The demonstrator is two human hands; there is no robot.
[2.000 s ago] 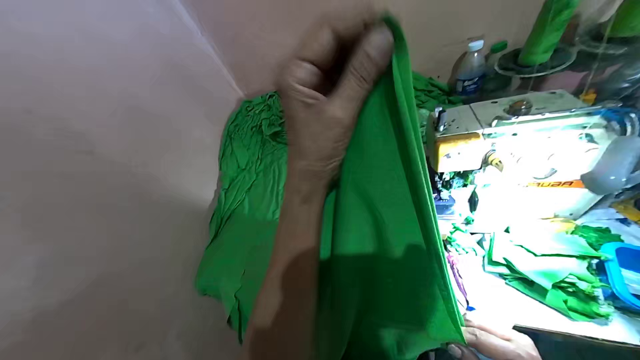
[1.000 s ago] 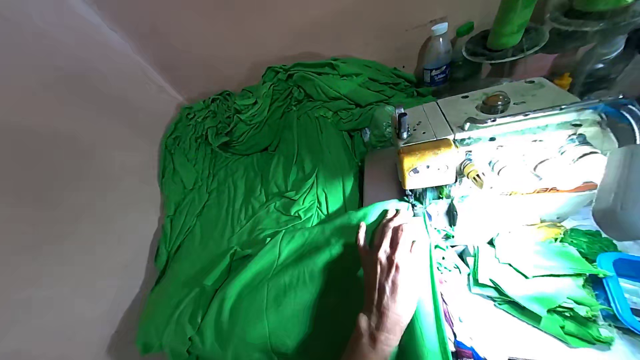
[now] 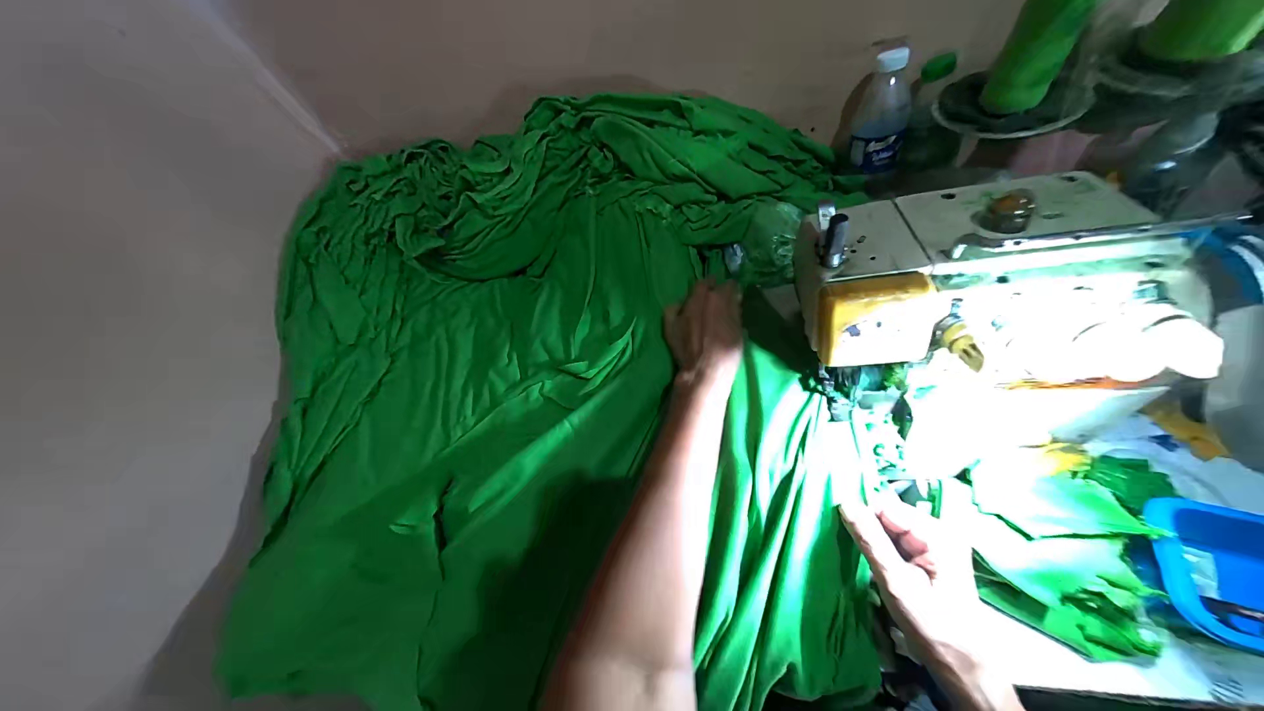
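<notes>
A large spread of green knit fabric (image 3: 474,415) lies in folds left of an industrial sewing machine (image 3: 987,237) and runs up to its needle area. My left hand (image 3: 706,326) reaches over the fabric to the left of the machine head, its fingers down on the cloth and partly lost in shadow; whether they pinch it cannot be seen. My right hand (image 3: 913,563) rests at the fabric's right edge, just in front of the needle area, fingers touching the cloth under the bright lamp light. The needle itself is hidden by glare.
Green cut fabric pieces (image 3: 1066,553) lie stacked right of my right hand, beside a blue plastic tray (image 3: 1175,583). Behind the machine stand a plastic bottle (image 3: 879,114) and green thread cones (image 3: 1037,54). A wall (image 3: 128,296) bounds the left side.
My left hand, which held up a fabric edge two seconds ago, lay by the needle area one second ago and is now farther left and back. My right hand has come back into view.
</notes>
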